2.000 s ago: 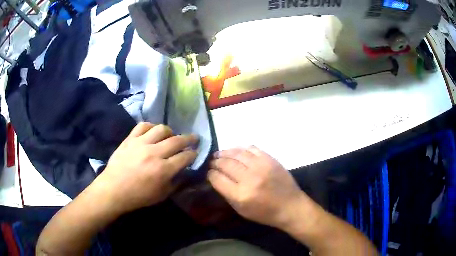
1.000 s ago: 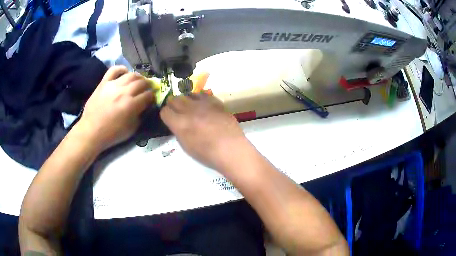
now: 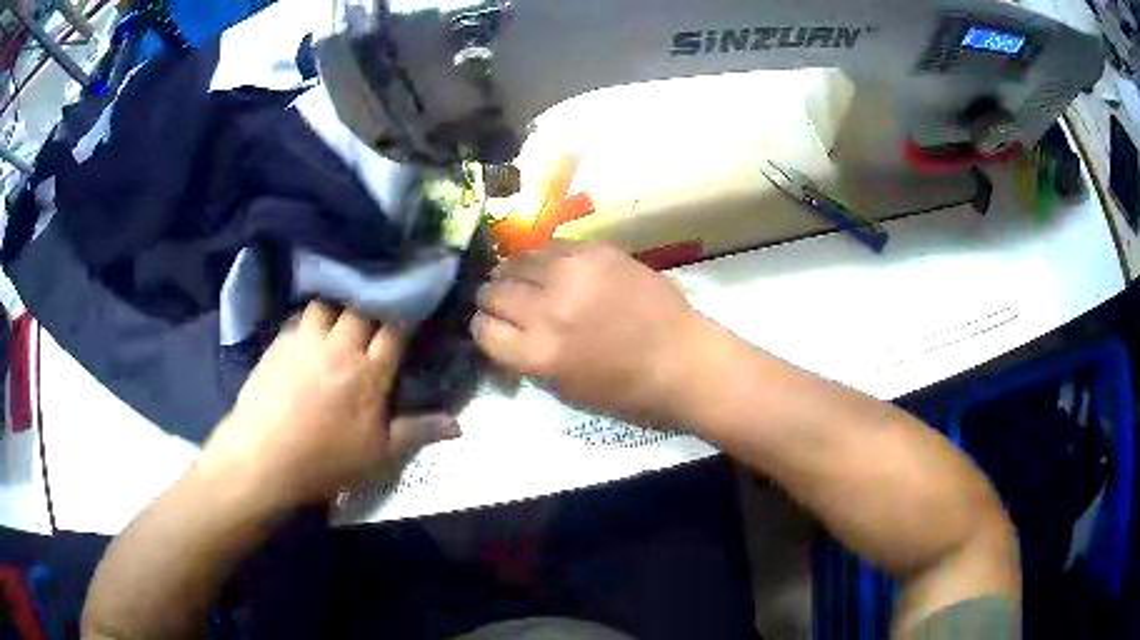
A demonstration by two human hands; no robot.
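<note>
The dark garment (image 3: 163, 238) lies heaped left of the needle, with a pale grey-blue part (image 3: 375, 283) folded up near the presser foot (image 3: 469, 200). My left hand (image 3: 319, 394) is on the dark cloth below the pale part, thumb apart; its fingertips are partly hidden in the cloth. My right hand (image 3: 581, 325) pinches the dark cloth's right edge just in front of the needle area. The cloth between my hands is blurred. The cloth's edge under the foot is too blurred to make out.
The white-grey sewing machine (image 3: 750, 44) spans the top. Thread snips (image 3: 828, 209) lie right of the needle. Orange tape (image 3: 546, 223) and a red strip (image 3: 669, 255) are on the bed. A blue crate (image 3: 1113, 463) with dark pieces stands at lower right. Blue things show at upper left.
Since one second ago, both hands have come away from the needle towards me, my right hand also to the right. The pale part now shows folded up between them. The view has shifted.
</note>
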